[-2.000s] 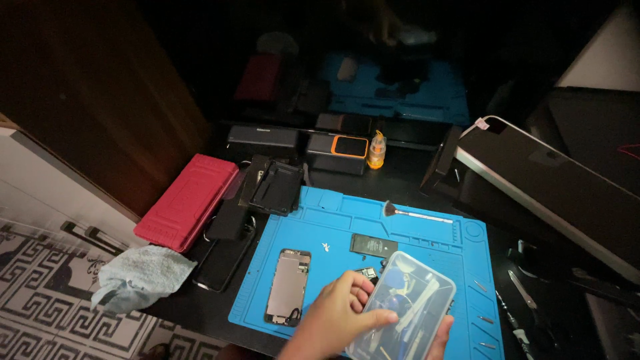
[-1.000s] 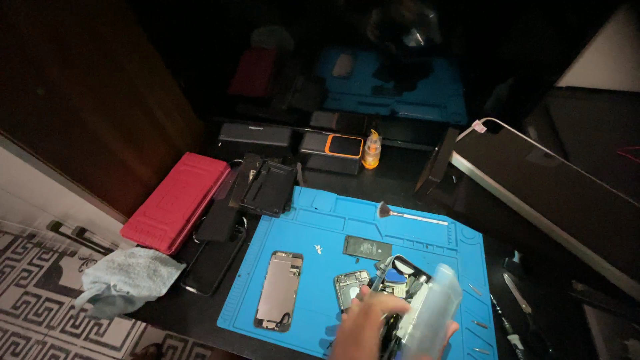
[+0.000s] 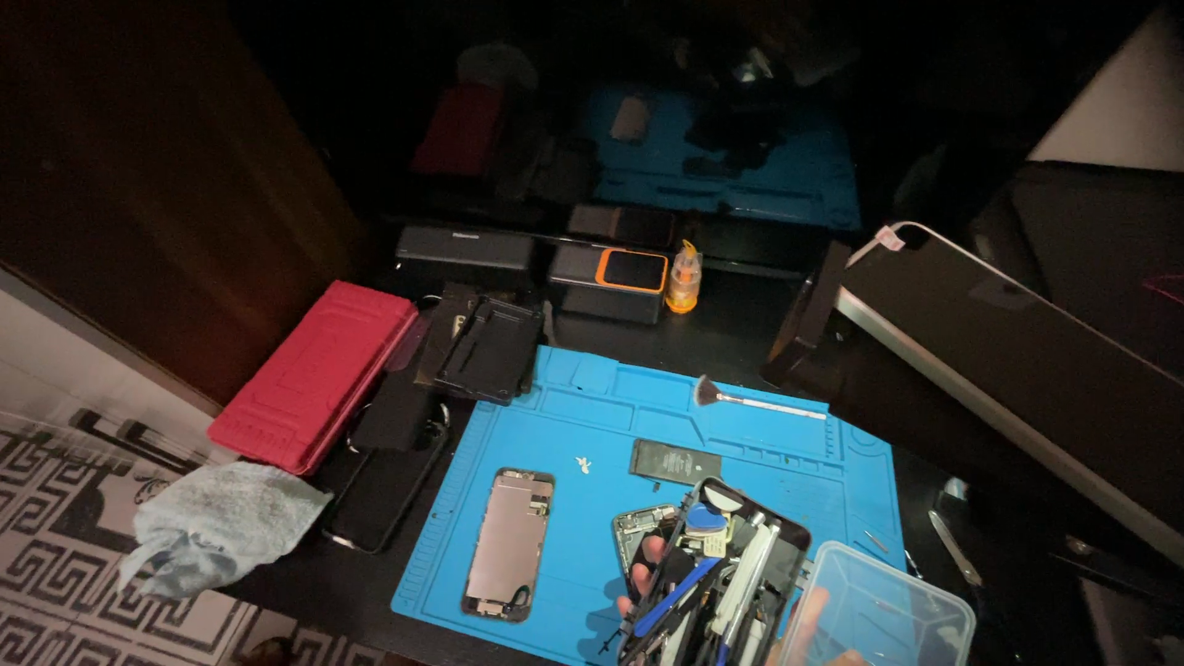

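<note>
My left hand (image 3: 644, 575) holds a dark case (image 3: 794, 535) packed with hand tools, among them a blue plastic pry tool (image 3: 680, 594), blue picks (image 3: 706, 518) and metal tweezers-like pieces. My right hand (image 3: 807, 622) grips a clear plastic lid (image 3: 888, 601), held apart from the case at its right. Partly behind the case lies an opened phone body (image 3: 638, 529). A phone battery (image 3: 675, 462) rests above it on the blue silicone repair mat (image 3: 573, 555). To the left, a phone screen assembly (image 3: 509, 546) lies inner side up, near small white scraps (image 3: 584, 464).
A fan brush (image 3: 758, 404) crosses the mat's upper part. Left are a red case (image 3: 314, 379), black phone case (image 3: 388, 490), black tray (image 3: 490, 351) and grey cloth (image 3: 222, 523). Behind stand black boxes (image 3: 606, 291) and an orange-capped bottle (image 3: 684, 279); metal tools (image 3: 955, 548) lie right.
The clear lid, on the case two seconds ago, has come off and moved right in my right hand. The tools in the case now show uncovered, and the case remains in my left hand.
</note>
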